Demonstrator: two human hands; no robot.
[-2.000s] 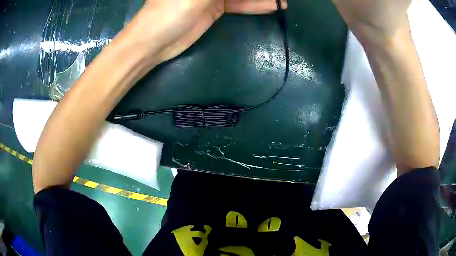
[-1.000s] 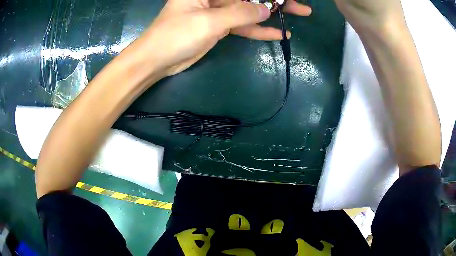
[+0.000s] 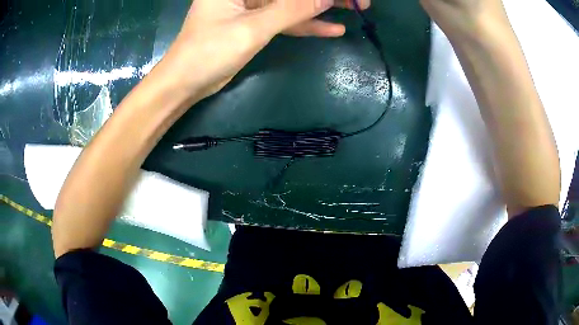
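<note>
The bundled black DC output cord (image 3: pixel 296 143) lies on the dark green mat, tied round its middle. Its barrel plug (image 3: pixel 193 145) with a bright metal tip points left. From the bundle's right end the cord curves up past a thicker black strain relief (image 3: pixel 369 28) to the top edge. My left hand (image 3: pixel 286 18) is at the top edge, partly cut off, its fingers near the cord's upper end; what it holds there is out of the picture. My right hand (image 3: pixel 460 5) is mostly cut off by the top edge, its fingers out of view.
Large white foam sheets (image 3: pixel 457 184) lie at the right, under my right forearm. A white foam pad (image 3: pixel 168 202) lies at the left bench edge under my left forearm. Clear tape patches (image 3: pixel 95 117) are on the mat at left. Yellow-black tape (image 3: pixel 162 256) marks the green floor.
The cord bundle and plug have slid to the right on the mat. The part with red and pale spots at my left fingertips a second ago is out of view now.
</note>
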